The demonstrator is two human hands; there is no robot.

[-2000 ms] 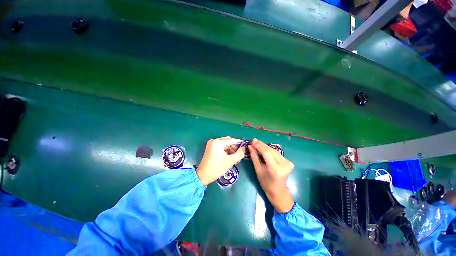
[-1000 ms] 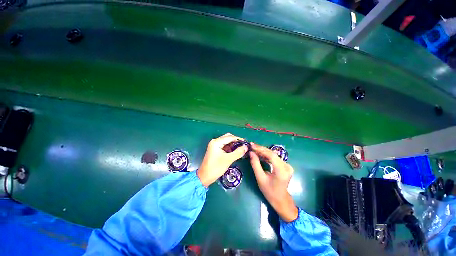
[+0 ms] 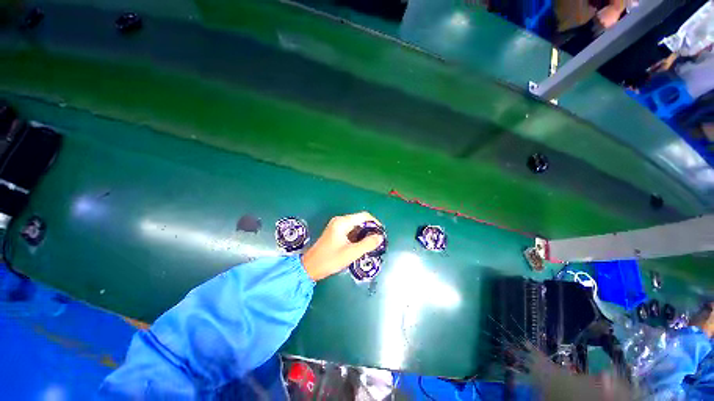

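My left hand (image 3: 342, 247) holds a dark round part (image 3: 371, 235) in its fingertips. The part is just above a round black-and-silver unit (image 3: 366, 267) on the green bench and partly overlaps it in view. I cannot tell whether they touch. Another round unit (image 3: 292, 233) lies to the left of my hand, and one more round unit (image 3: 431, 237) lies to its right. My right hand is not in view.
A black ribbed box (image 3: 557, 313) and a blue bin (image 3: 619, 283) stand at right by a pale post (image 3: 634, 237). A red cord (image 3: 438, 208) runs along the bench edge. Dark discs (image 3: 538, 163) lie on the green conveyor (image 3: 337, 149). A person's blue sleeve (image 3: 683, 362) shows at far right.
My right hand has let go of the small part and left the picture. My left hand still holds the part, now closer over the middle unit. The discs on the conveyor have shifted in view.
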